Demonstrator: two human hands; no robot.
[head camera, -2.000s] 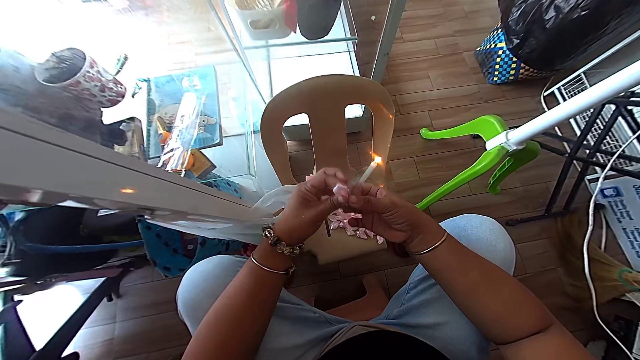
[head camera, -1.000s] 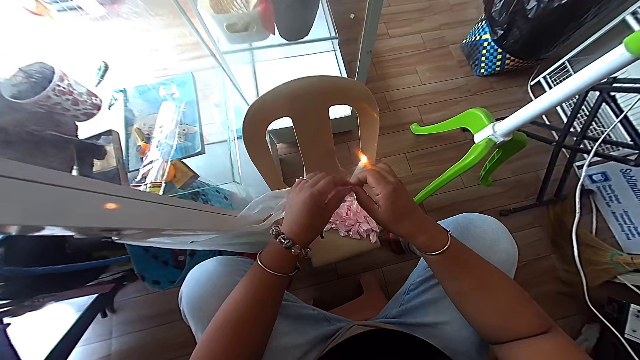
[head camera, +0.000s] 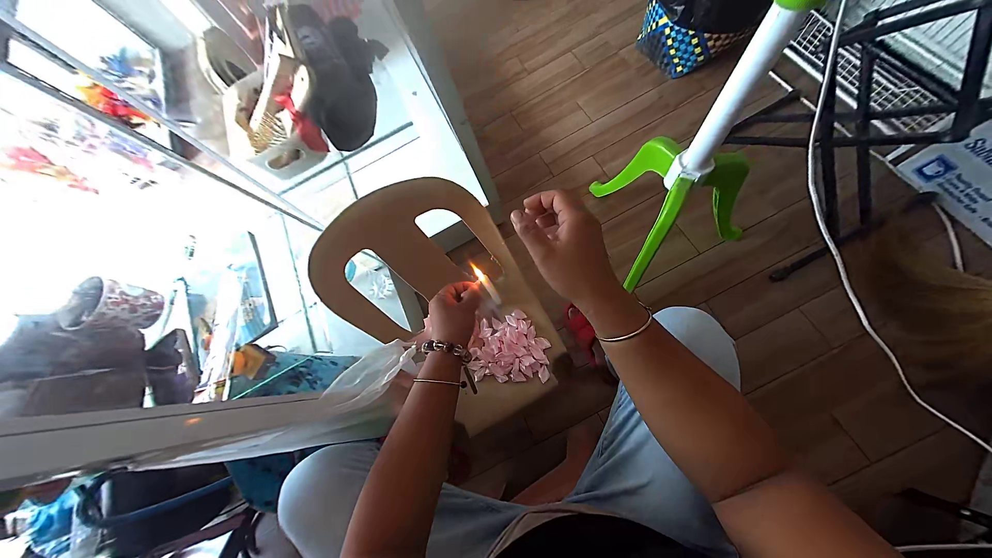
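Observation:
A lit white candle (head camera: 489, 287) stands on the seat of a beige plastic chair (head camera: 387, 203). My left hand (head camera: 453, 310) is beside its flame, the fingertips pinched together; whether a small piece is between them cannot be told. Just below the candle, a pile of folded pink ribbon petals (head camera: 511, 347) lies on the seat. My right hand (head camera: 559, 240) is raised to the right of the candle, its fingers curled and thumb near the fingertips; nothing clear shows in it. A translucent plastic bag (head camera: 372, 380) lies left of my left wrist.
A glass display case (head camera: 457, 116) stands along the left, with a white basket (head camera: 291, 159) inside. On the right are a green-footed white stand (head camera: 697, 159), a white cable (head camera: 841, 271), a black metal frame (head camera: 864, 116) and a woven blue-and-yellow basket (head camera: 673, 43).
My hands were together near the candle and have moved apart. My right hand is now up and to the right, while the left is beside the flame. The view has shifted.

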